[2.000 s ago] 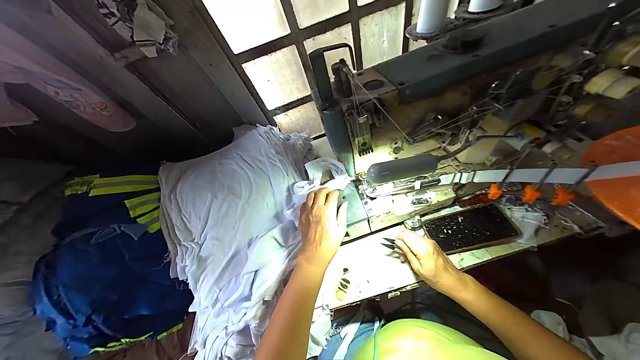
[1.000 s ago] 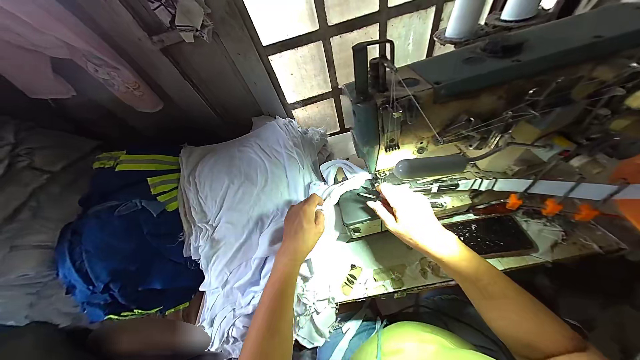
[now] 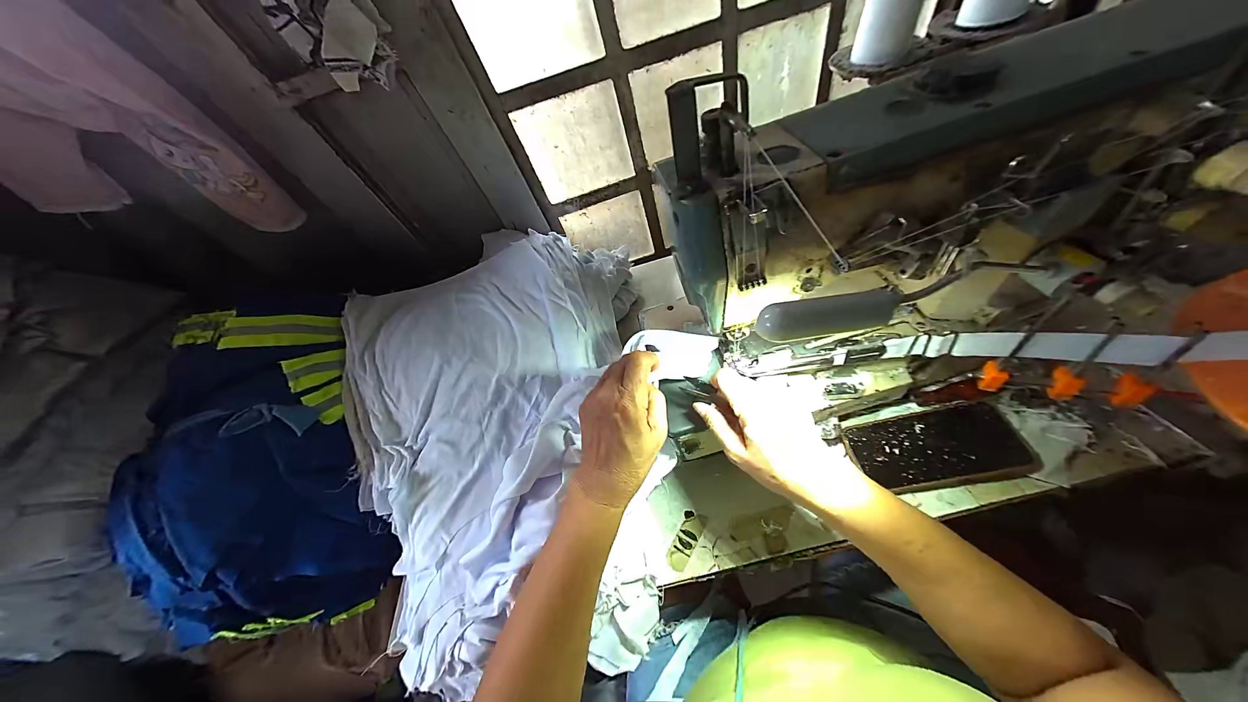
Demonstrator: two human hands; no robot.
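Observation:
My left hand grips the edge of a white fabric piece between thumb and fingers, left of the needle area of an industrial sewing machine. The piece runs up to the presser foot. Close below the foot is my right hand, fingertips near the fabric edge, thumb apart; glare hides whether it holds anything. A white tape feeds in from the right through orange clips. A large stack of white fabric lies to the left of my left hand.
A dark phone-like slab with white specks lies on the machine table, right of my right hand. Blue garments with yellow reflective bands are heaped at the left. Thread cones stand above the machine, and a barred window is behind.
Two seconds ago my right hand was lower right, beside the dark slab, with a small dark pointed tool; it has moved up to the presser foot. The view has shifted somewhat.

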